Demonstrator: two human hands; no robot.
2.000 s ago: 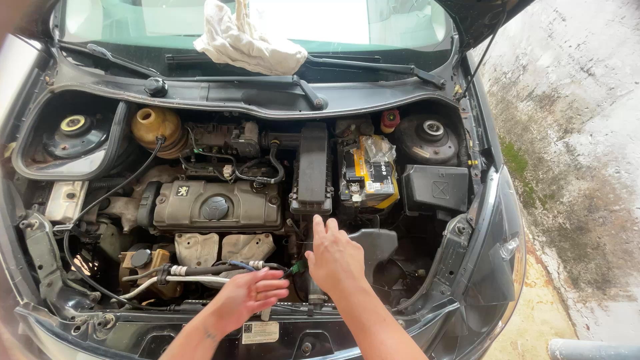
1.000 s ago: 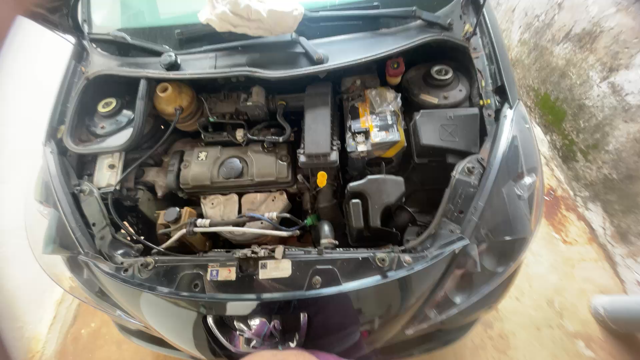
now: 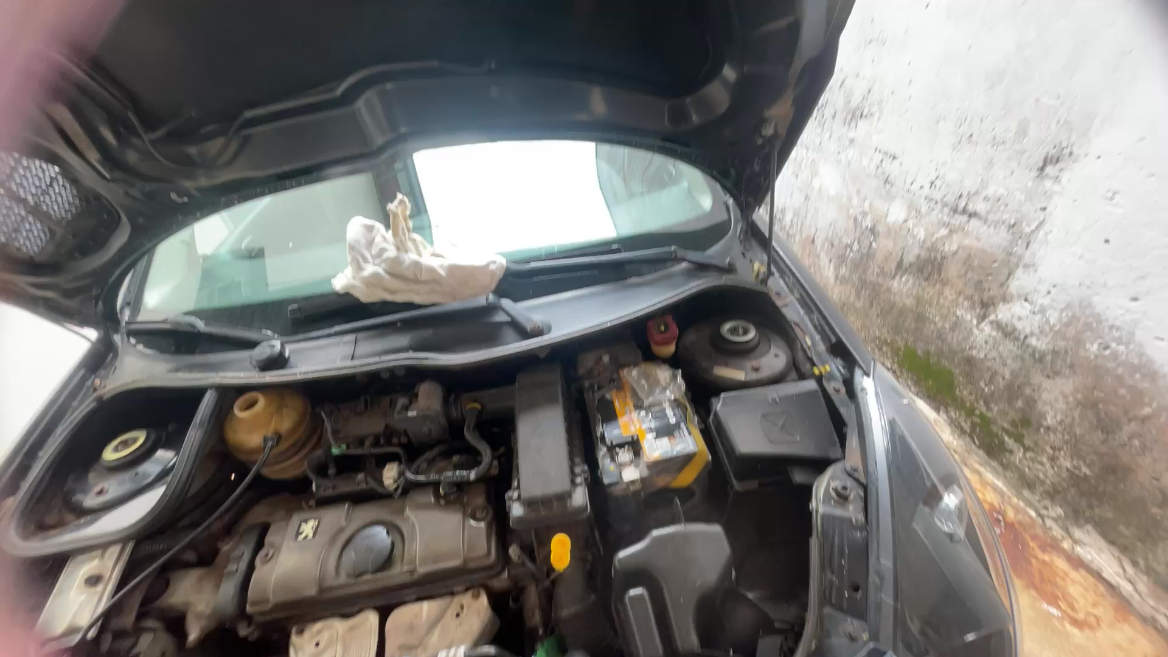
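Note:
Neither of my hands can be made out in the head view; a blurred pinkish shape at the left edge is too unclear to name. Before me is a car's engine bay, with the engine cover (image 3: 429, 547) and its black oil filler cap (image 3: 367, 549) at lower left. A yellow dipstick handle (image 3: 560, 552) stands right of it, below the black air filter housing (image 3: 541, 438). The car battery (image 3: 650, 433), orange and yellow with a torn clear wrap on top, sits further right. A crumpled whitish cloth (image 3: 415, 266) lies at the base of the windshield.
The raised hood (image 3: 411, 55) hangs over the bay, with a prop rod (image 3: 773, 214) at right. A brown coolant tank (image 3: 265, 427) is at left, a black fuse box (image 3: 776, 424) at right. A stained wall (image 3: 1022, 228) runs along the car's right side.
Two seconds ago both my hands were over the front of the engine; they have left that place. The view has tilted up to show the hood and windshield.

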